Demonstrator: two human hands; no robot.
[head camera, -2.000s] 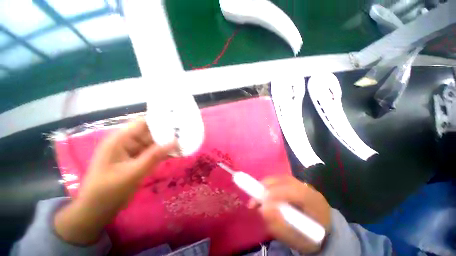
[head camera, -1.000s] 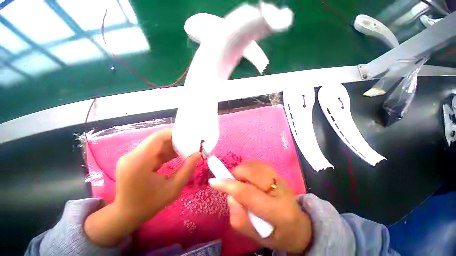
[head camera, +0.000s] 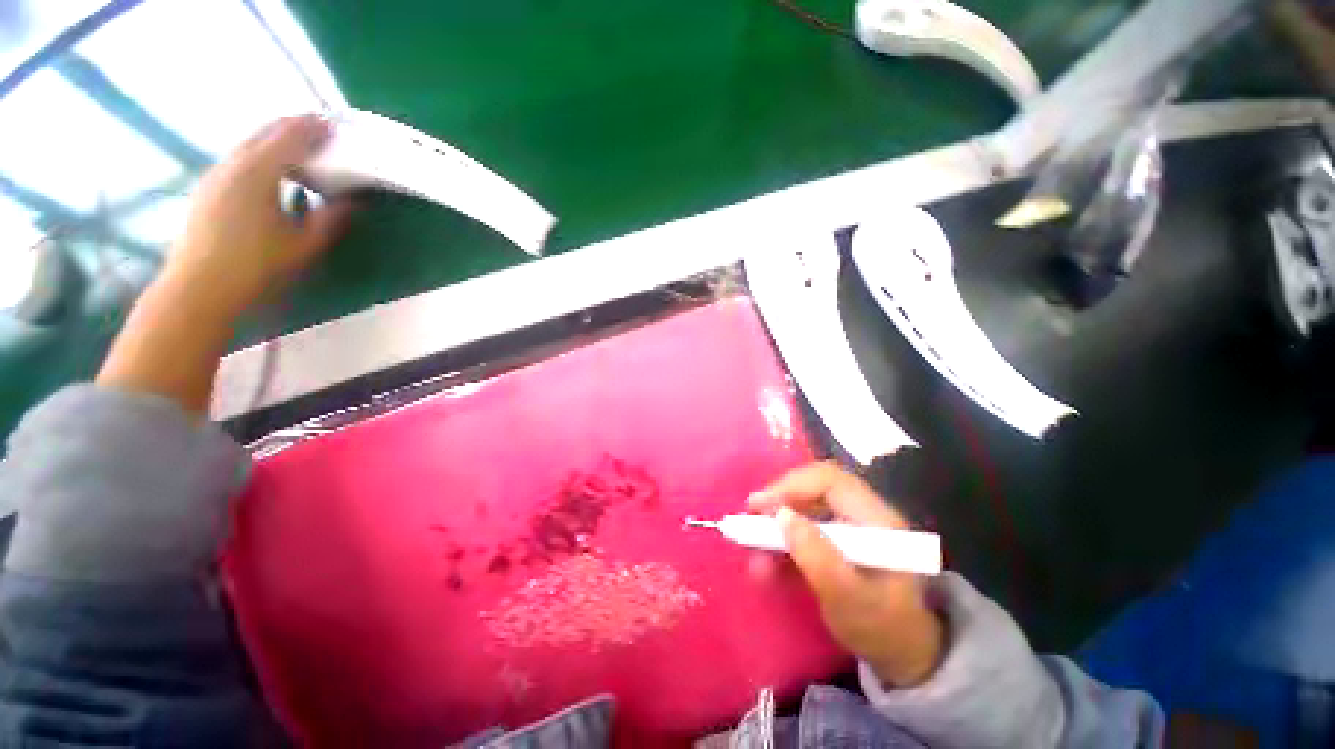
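Note:
My left hand (head camera: 249, 220) is over the green belt with its fingers on the round end of a white curved housing (head camera: 439, 177); the housing's narrow end points right. My right hand (head camera: 864, 585) holds a white pen-shaped tool (head camera: 842, 543) over the right part of the pink pad (head camera: 352, 512), its thin metal tip pointing left. Tiny dark parts (head camera: 571, 520) lie scattered mid-pad, left of the tip. A heap of tiny pale parts (head camera: 593, 603) lies nearer me, apart from the tool.
Two slotted white housings (head camera: 820, 351) lie right of the pad on the black bench. Another housing (head camera: 952, 37) lies on the green belt (head camera: 659, 103) at the back. A pale rail (head camera: 630, 242) runs between belt and bench. A clear plastic bag (head camera: 1127, 205) hangs by the slanted bar.
My left hand has moved from the pad up and left to the belt. The housing is away from the pad. My right hand has moved right, and the tool tip is off the housing.

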